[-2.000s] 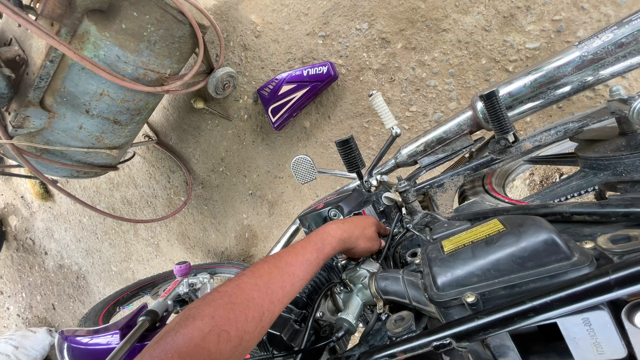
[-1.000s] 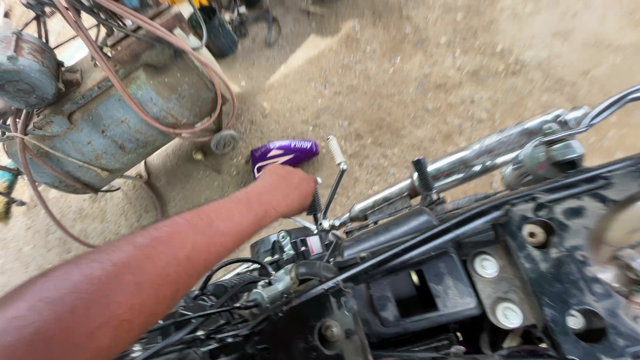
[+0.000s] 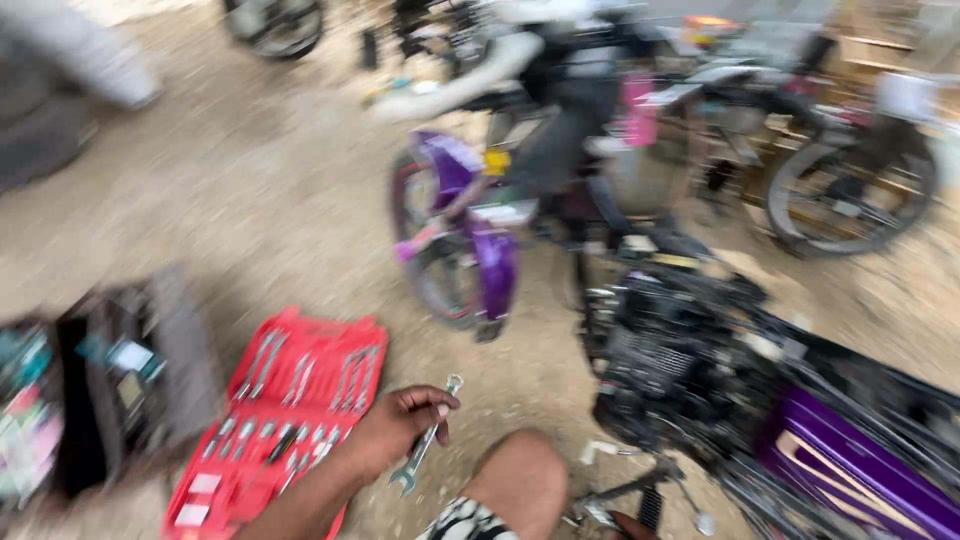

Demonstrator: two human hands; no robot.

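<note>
My left hand (image 3: pixel 416 424) holds a combination wrench (image 3: pixel 421 450) near its middle, the ring end up and the open end down. The hand is just right of an open red tool case (image 3: pixel 311 367), which lies on the ground with wrenches and small sockets or bits in it. To the right stands a motorcycle with its engine (image 3: pixel 660 349) exposed and a purple side cover (image 3: pixel 847 465). A patch of skin shows at the bottom edge beside a foot peg; whether it is my right hand or a foot, I cannot tell. The view is blurred.
A dark open bag (image 3: pixel 180 360) with mixed items lies left of the tool case. My bare knee (image 3: pixel 529 469) is between the wrench and the motorcycle. The purple-fendered front wheel (image 3: pixel 450 262) stands beyond, with other motorcycles behind. A tire (image 3: pixel 37 142) is at the upper left.
The view has swung widely to the tool case. My left hand, earlier at the engine and then over the purple cover on the ground, now holds a wrench.
</note>
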